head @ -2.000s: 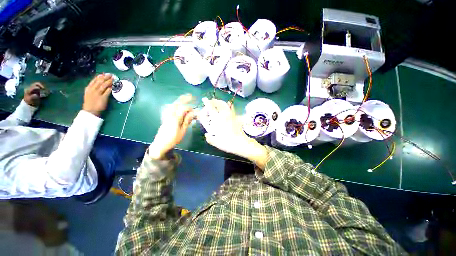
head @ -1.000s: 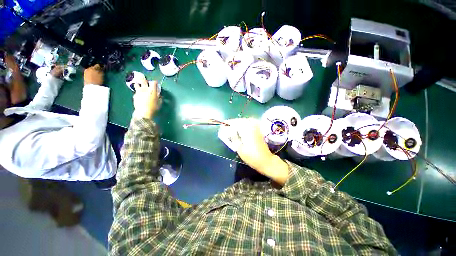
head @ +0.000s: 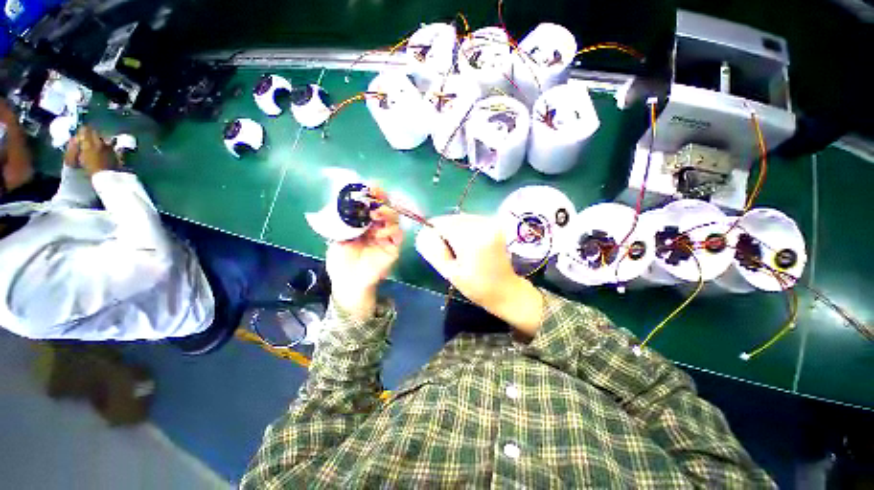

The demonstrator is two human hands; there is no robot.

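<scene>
My left hand (head: 362, 260) holds up a white part with a round black face (head: 337, 207), like a ball camera head, left of centre. My right hand (head: 491, 278) is around a white camera housing (head: 450, 235) in front of me, mostly covering it. Thin dark and reddish wire leads (head: 414, 216) run between the two parts; their joining point is not clear. The two parts are apart. A row of open housings with dark parts and wires (head: 602, 251) stands right of my right hand.
Several white housings (head: 500, 134) stand grouped behind. A pale screw feeder (head: 704, 124) is at the back right. Three ball heads (head: 243, 137) lie at the left. Another person's hands (head: 88, 151) work at far left, near black parts (head: 182, 96). The bench (head: 297, 211) is green.
My left hand reached left to the ball heads, then came back towards my right hand with the black-faced white part. My right hand stayed around the housing. The other person's hands drew together.
</scene>
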